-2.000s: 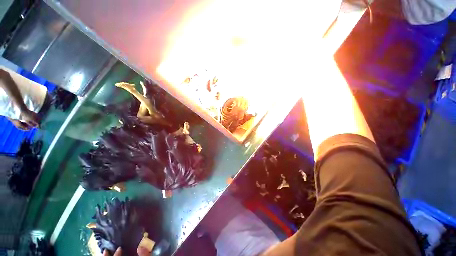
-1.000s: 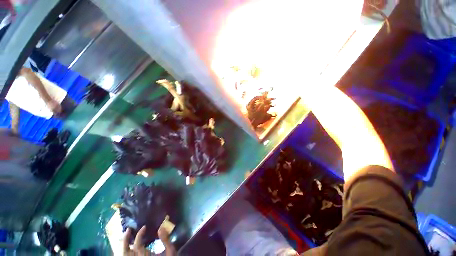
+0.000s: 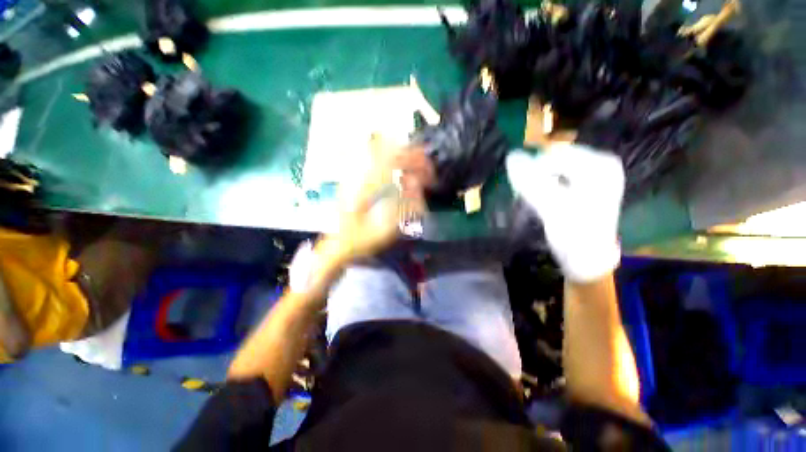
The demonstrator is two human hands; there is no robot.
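Observation:
A black spiky piece (image 3: 464,146) with pale tan tabs is near the bench's front edge, beside a pale rectangular mat (image 3: 345,132). My bare left hand (image 3: 402,190) is at its left side, fingers bent and blurred against or very near it; a firm grip cannot be made out. My right hand (image 3: 570,207), in a white glove, is to the right of the piece, fingers curled. Glare and blur hide whether it holds anything. A dense pile of black pieces (image 3: 650,115) with tan ends lies behind the glove.
More black tufts (image 3: 190,119) lie on the green bench (image 3: 265,62) at the left. Below the bench are a blue crate or stool (image 3: 190,313) at left and blue crates (image 3: 645,344) at right. A person in yellow (image 3: 40,291) is at the left edge.
The view has swung round to face the bench. My right arm, earlier stretched into bright glare, is now back by the black piece with its gloved hand visible. More of my left hand shows.

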